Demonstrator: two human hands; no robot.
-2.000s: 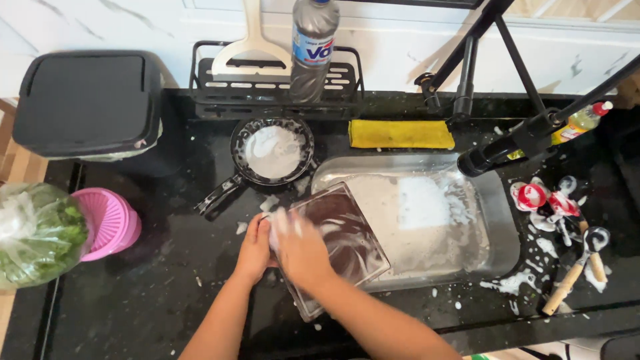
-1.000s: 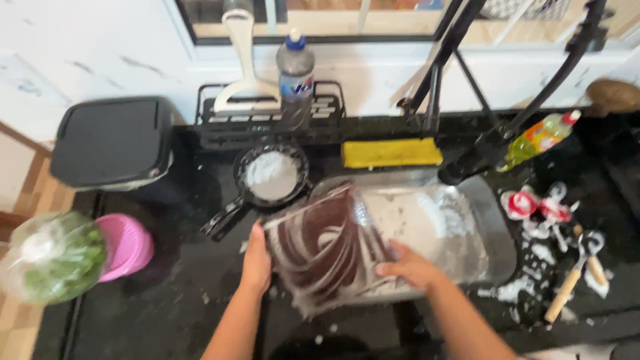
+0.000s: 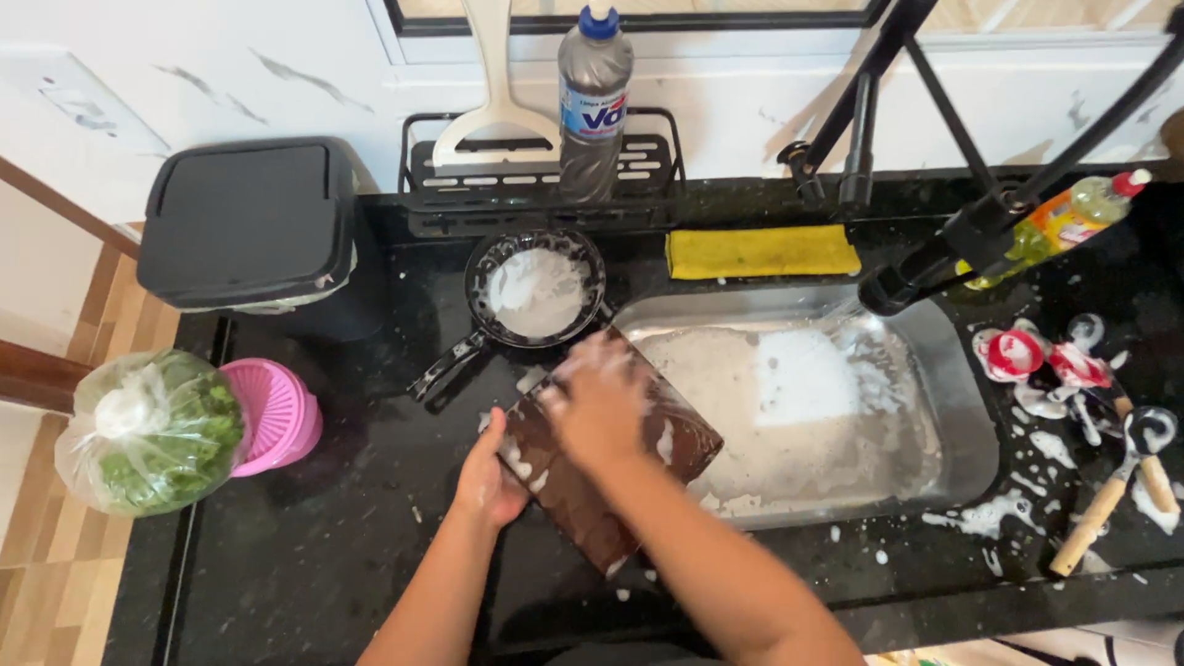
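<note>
A brown rectangular board or box (image 3: 578, 504), streaked with white foam, is tilted at the near left edge of the steel sink (image 3: 962, 407). My left hand (image 3: 490, 476) grips its left corner, thumb on top. My right hand (image 3: 601, 388) lies on its upper face, blurred, fingers near the far edge; whether it holds a sponge cannot be told. Just behind is a small black pan (image 3: 536, 291) with white foam inside. Water runs from the black faucet (image 3: 888, 289) into the cloudy, foamy sink.
A yellow cloth (image 3: 763, 252) lies behind the sink. Foamy wooden-handled utensils (image 3: 1096, 518), red pieces (image 3: 1013, 354) and a yellow detergent bottle (image 3: 1073, 222) are at right. A clear bottle (image 3: 595, 111) stands on a black rack (image 3: 425, 190). At left are a black bin (image 3: 250, 222), pink container (image 3: 277, 416) and bagged greens (image 3: 162, 435).
One second ago both hands held the board by its sides, its swirled foamy face showing. Now my right hand is over the board's face, which shows less foam.
</note>
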